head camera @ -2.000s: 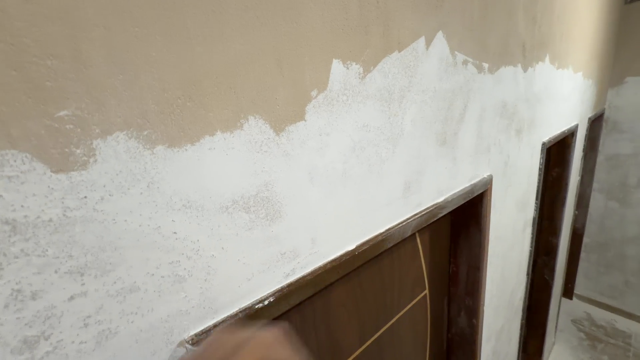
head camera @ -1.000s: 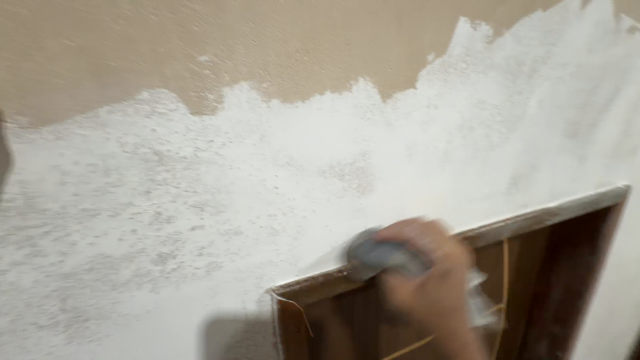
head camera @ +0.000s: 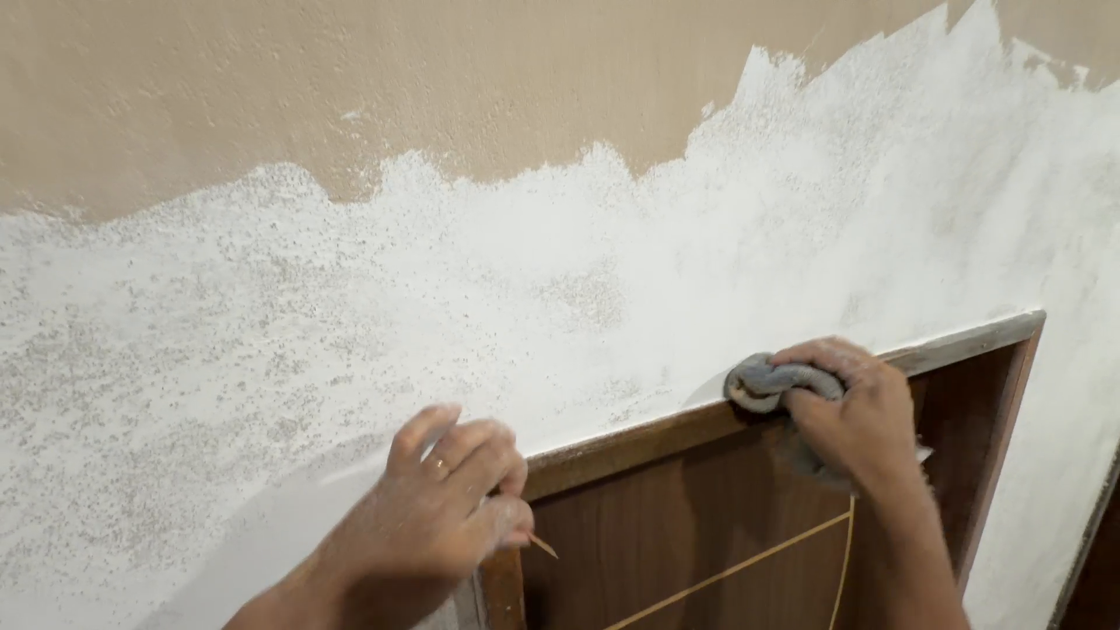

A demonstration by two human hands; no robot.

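My right hand (head camera: 844,402) grips a crumpled grey cloth (head camera: 779,381) and presses it on the top rail of a brown door frame (head camera: 647,442). Right of the cloth the rail looks whitish and dusty; left of it the brown shows. My left hand (head camera: 464,499), a ring on one finger, is at the frame's upper left corner, with a small thin pointed sliver (head camera: 543,545) sticking out from between thumb and fingers. Whether this hand touches the frame is hidden. Fresh-looking white coating (head camera: 525,262) covers the wall above the frame.
Bare beige wall (head camera: 525,79) lies above the jagged edge of the white coating. Inside the frame is a brown wooden door (head camera: 630,542) with thin light inlay lines. Another dark door frame (head camera: 1094,569) stands at the lower right edge.
The view has swung left since the oldest frame and partly back right since the middle one. My left hand has come into view beside the frame's corner. The right hand with the cloth remains on the rail.
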